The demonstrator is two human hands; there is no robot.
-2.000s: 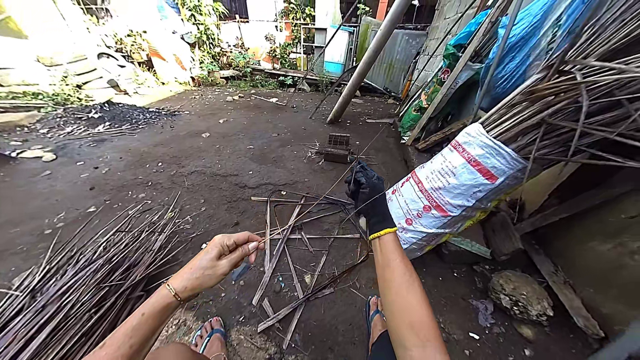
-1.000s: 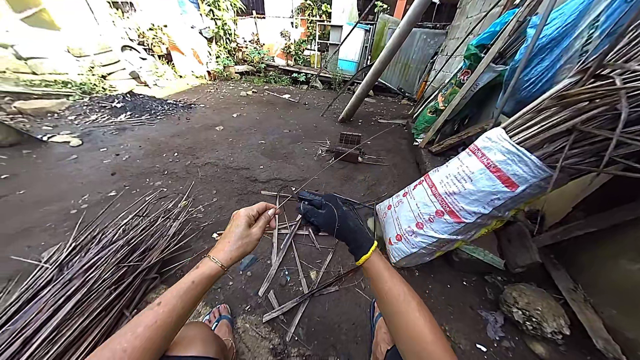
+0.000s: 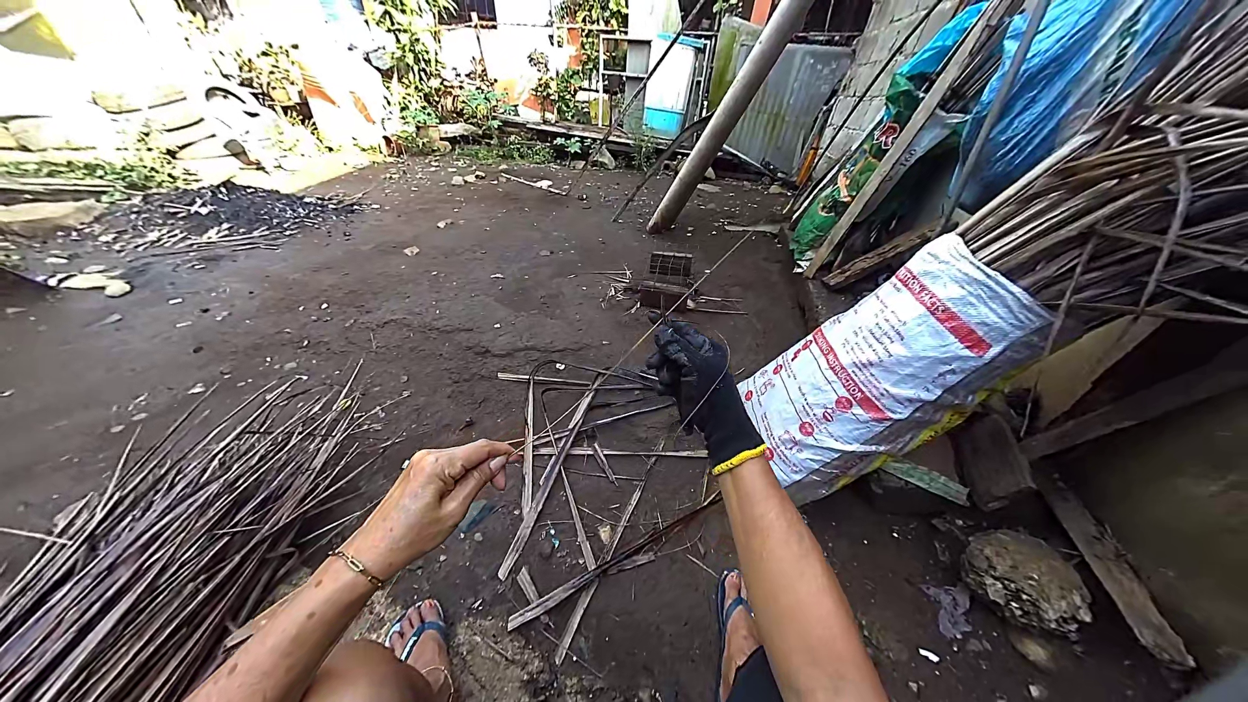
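Note:
My bare left hand (image 3: 444,492) pinches the end of a thin plant strip between thumb and fingertips. The strip (image 3: 624,356) slants up and right to my right hand (image 3: 687,366), which wears a black glove with a yellow cuff and is closed around it. A thin end of it sticks out beyond the glove, and another thin strand curves down beside the glove. Whether a blade is inside the gloved hand cannot be seen. Flat dry stalk pieces (image 3: 551,473) lie crossed on the dirt below and between my hands.
A pile of dry midribs (image 3: 195,546) lies at left. A printed white woven sack (image 3: 877,361) with long stalks (image 3: 1150,166) leans at right. Ahead are a small rusty metal block (image 3: 668,283) and a slanting pole (image 3: 731,112). A rock (image 3: 1026,580) and boards lie at lower right.
My hands were close together one second ago. Now they are apart, with the gloved right hand farther up and forward and the strip stretched between them.

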